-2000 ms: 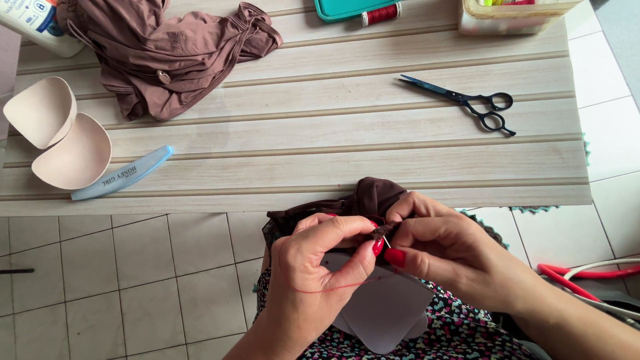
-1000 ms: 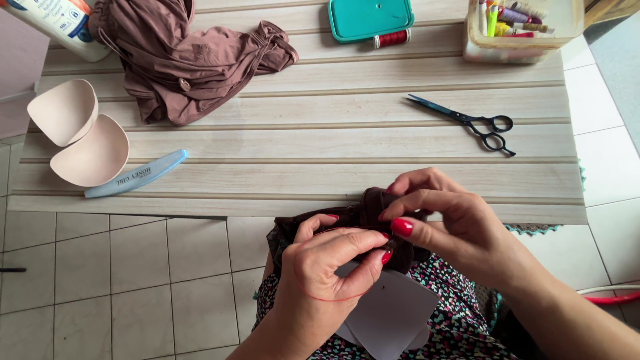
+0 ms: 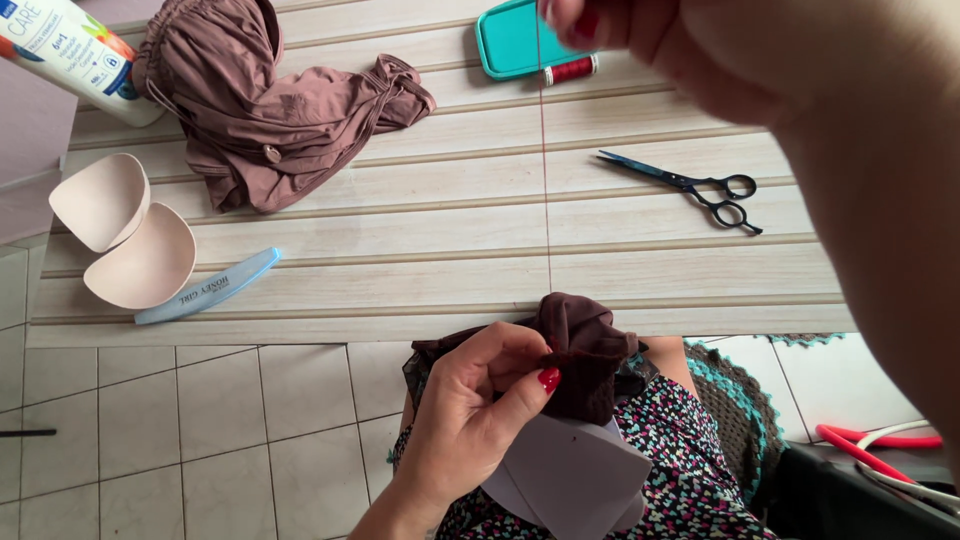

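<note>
My left hand (image 3: 487, 405) pinches the edge of dark brown fabric (image 3: 585, 375) between thumb and fingers, above my lap. A taut red thread (image 3: 546, 195) runs from that fabric up to my right hand (image 3: 637, 45), raised at the top and partly cut off by the frame. The right fingertips are blurred, and a needle cannot be made out. Pale grey card-like pieces (image 3: 570, 472) lie on my lap below the fabric. A spool of red thread (image 3: 570, 70) lies against a teal case (image 3: 510, 41). Dark scissors (image 3: 690, 184) rest on the slatted table.
On the table (image 3: 420, 262) are a brown garment (image 3: 277, 127), two beige bra cups (image 3: 142, 255), a light blue nail file (image 3: 214, 289) and a lotion bottle (image 3: 82, 60). Red and white cables (image 3: 870, 450) and a crocheted mat (image 3: 750, 412) are at the lower right.
My right hand has moved from beside my left hand at the fabric up and away, and the thread now stretches between them. My left hand still pinches the fabric.
</note>
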